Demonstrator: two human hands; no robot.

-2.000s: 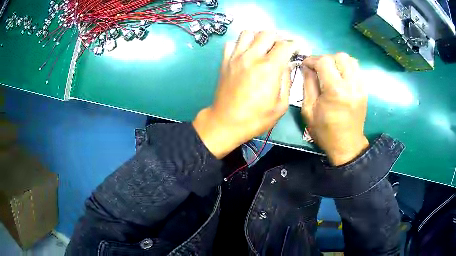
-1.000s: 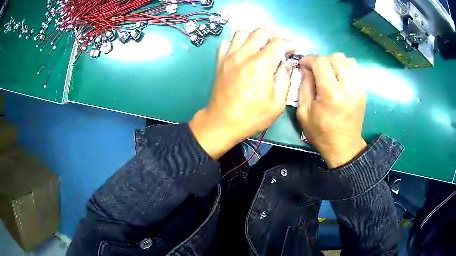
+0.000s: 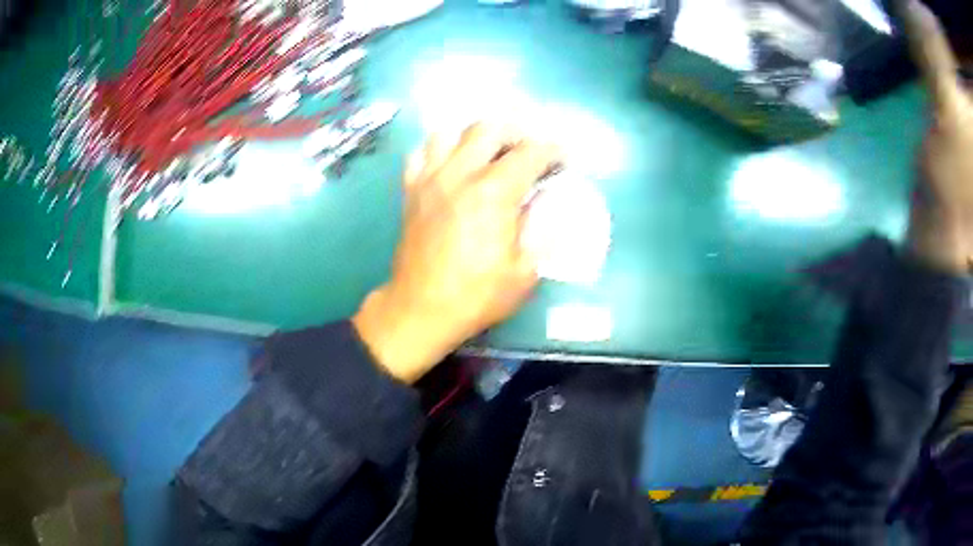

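My left hand [image 3: 453, 251] is over the green bench, its fingers on the left edge of a rounded white housing [image 3: 573, 229]. A small dark part shows at the fingertips, at the housing's upper left, too blurred to make out. A thin red lead [image 3: 453, 389] hangs over the bench edge below my left wrist. My right hand [image 3: 947, 160] is at the far right edge of the picture, blurred and partly cut off; whether it holds anything cannot be told.
A pile of red-wired components [image 3: 203, 85] lies at the upper left. A silver-grey screw feeder [image 3: 747, 75] stands at the upper right, with a dark object beside it. A white label [image 3: 579, 322] lies at the front edge of the green bench [image 3: 683, 288]. Cardboard boxes [image 3: 64, 469] are at lower left.
My right hand has left the part and moved to the far right. My left hand stays on the housing, which now shows openly. The view has shifted, and the label is uncovered.
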